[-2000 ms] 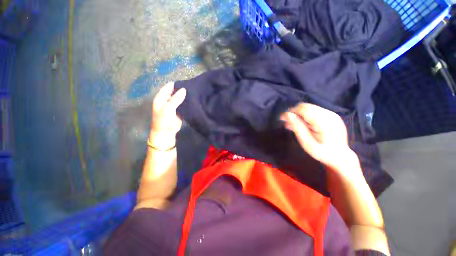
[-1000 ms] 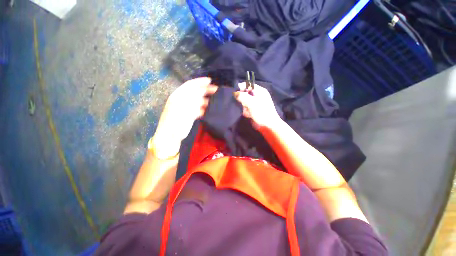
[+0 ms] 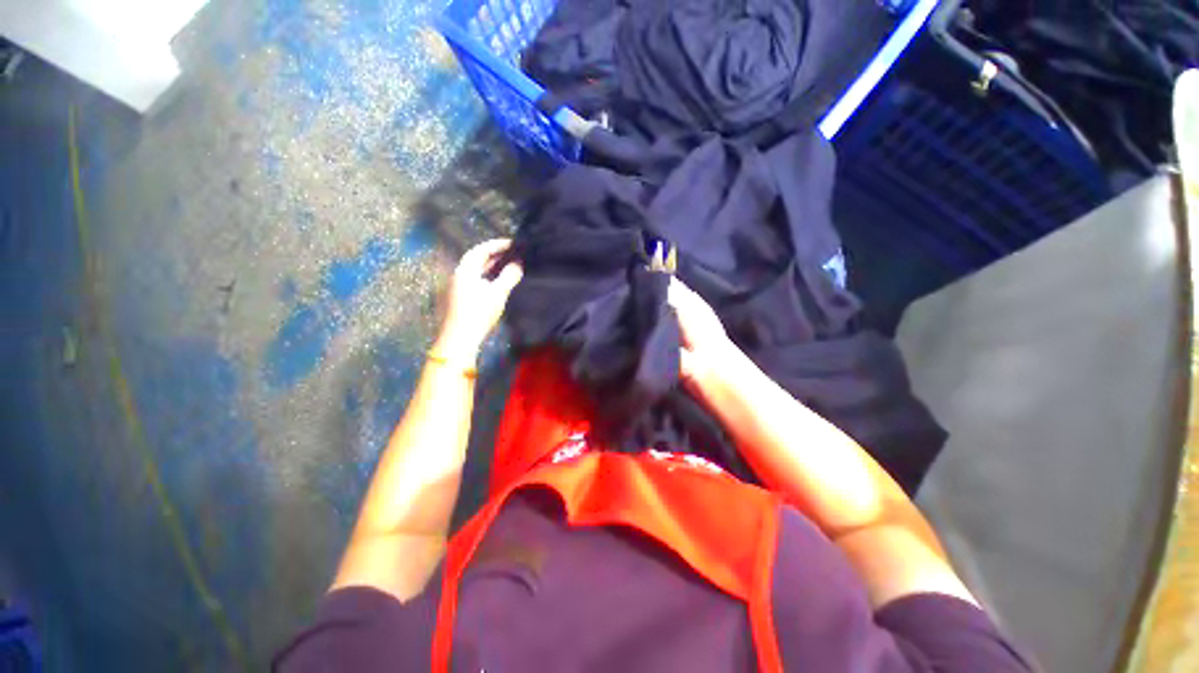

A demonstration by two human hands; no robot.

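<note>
A dark navy garment (image 3: 579, 289) lies bunched over the lap and reaches forward to the crate. My left hand (image 3: 476, 296) holds its left edge between thumb and fingers. My right hand (image 3: 697, 335) is at the right side of the bunched part, its fingers partly hidden by cloth. The twin tips of the thread snips (image 3: 663, 258) stick up just beyond my right hand; their body is hidden. A small pale mark shows on the cloth to the right.
A blue crate (image 3: 506, 82) with a navy garment pile (image 3: 717, 59) stands in front. Another blue crate (image 3: 986, 171) and more dark cloth are at the upper right. A grey-sided table (image 3: 1052, 394) with a tan edge is at the right. A white object (image 3: 105, 46) is at the upper left.
My left hand has moved from the middle of the garment out to its left edge. My right hand first moved inward and forward, then slightly back; the snips' tips came into view.
</note>
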